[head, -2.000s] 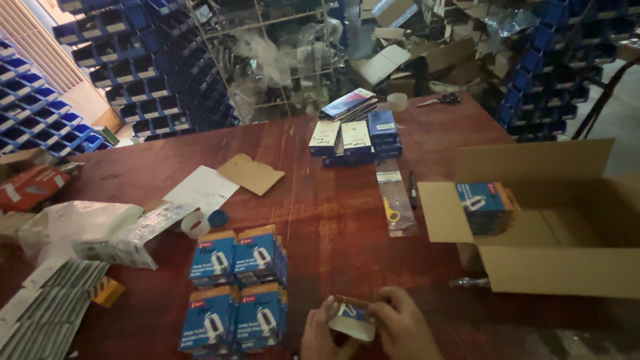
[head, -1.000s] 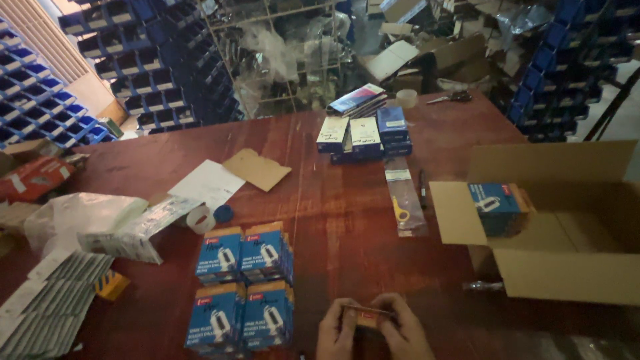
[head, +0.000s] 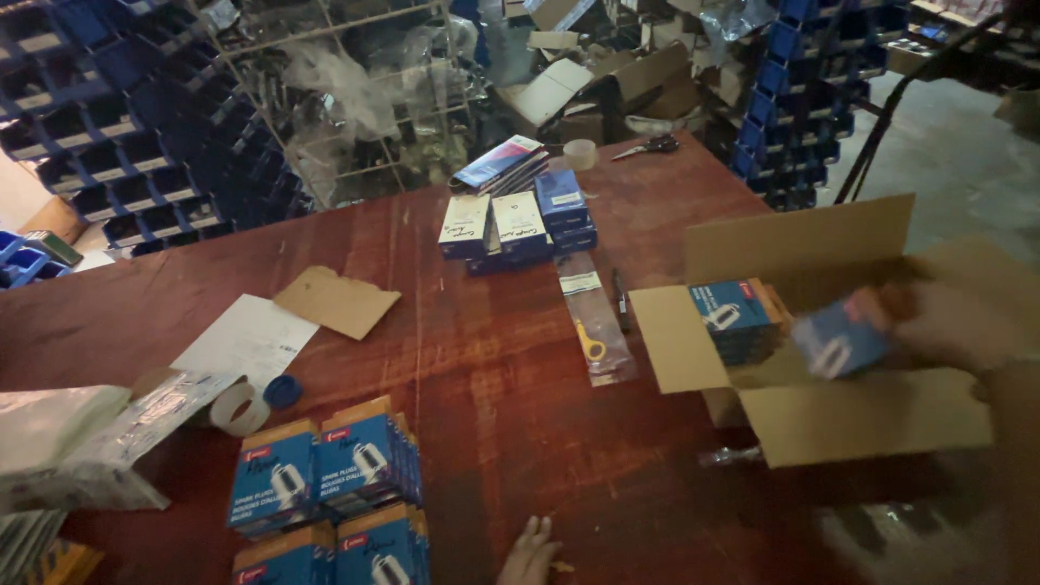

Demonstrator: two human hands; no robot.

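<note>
My right hand (head: 946,317), blurred, grips a blue and orange spark plug box (head: 841,337) over the open cardboard carton (head: 865,414) at the right. Inside the carton's left part stands a stack of similar spark plug boxes (head: 731,313). My left hand (head: 530,556) rests near the bottom edge, partly cut off, with its fingers loosely extended and no box in it. To its left, several stacks of spark plug boxes (head: 276,479) stand side by side on the dark red table.
Blue boxes (head: 520,219) with booklets, a tape roll (head: 579,154) and scissors (head: 650,146) lie at the far edge. A clear packet (head: 593,325) and a black pen (head: 620,288) lie left of the carton. Torn cardboard (head: 337,301) and plastic bags (head: 61,422) lie at left.
Both hands were together over a small box at the table's near side. They are now apart, my right hand at the carton with a box. The view has shifted right.
</note>
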